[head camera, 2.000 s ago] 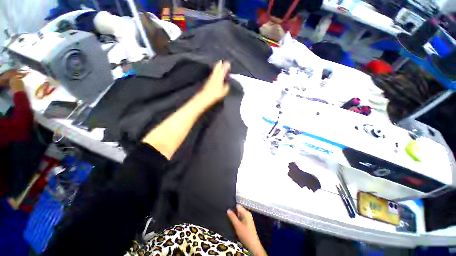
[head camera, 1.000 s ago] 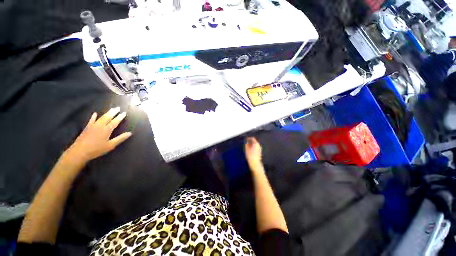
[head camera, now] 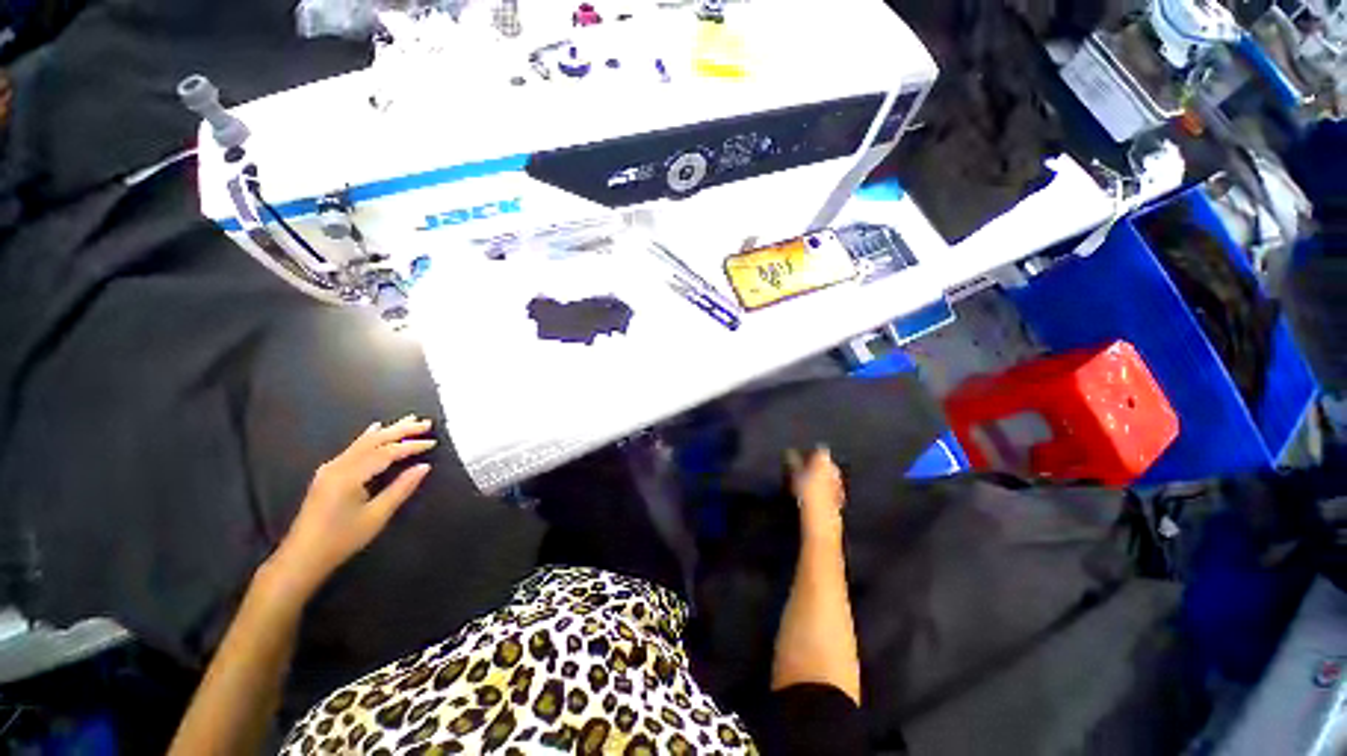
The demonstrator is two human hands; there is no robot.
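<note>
A large black garment [head camera: 163,428] covers the left of the table and my lap, and more of its cloth [head camera: 975,606] spreads at the right. My left hand [head camera: 362,495] rests on the cloth left of the table's front corner, fingers apart. My right hand [head camera: 817,485] is small and blurred over the cloth below the table edge; whether it pinches the cloth is unclear. The white sewing machine [head camera: 443,148] has its lit needle area [head camera: 392,303] at its left end, above my left hand. A small black cut piece [head camera: 579,318] lies on the table right of the needle.
Thin tools [head camera: 694,285] and a yellow phone [head camera: 790,269] lie on the white table [head camera: 591,399] under the machine head. Right of the table are a red box-like stool [head camera: 1115,414] and a blue crate [head camera: 1288,399] holding dark cloth.
The view has swung from the left to the machine and my lap. Since the middle frame, my left hand has moved down and right, away from the needle; my right hand has moved right and slightly down.
</note>
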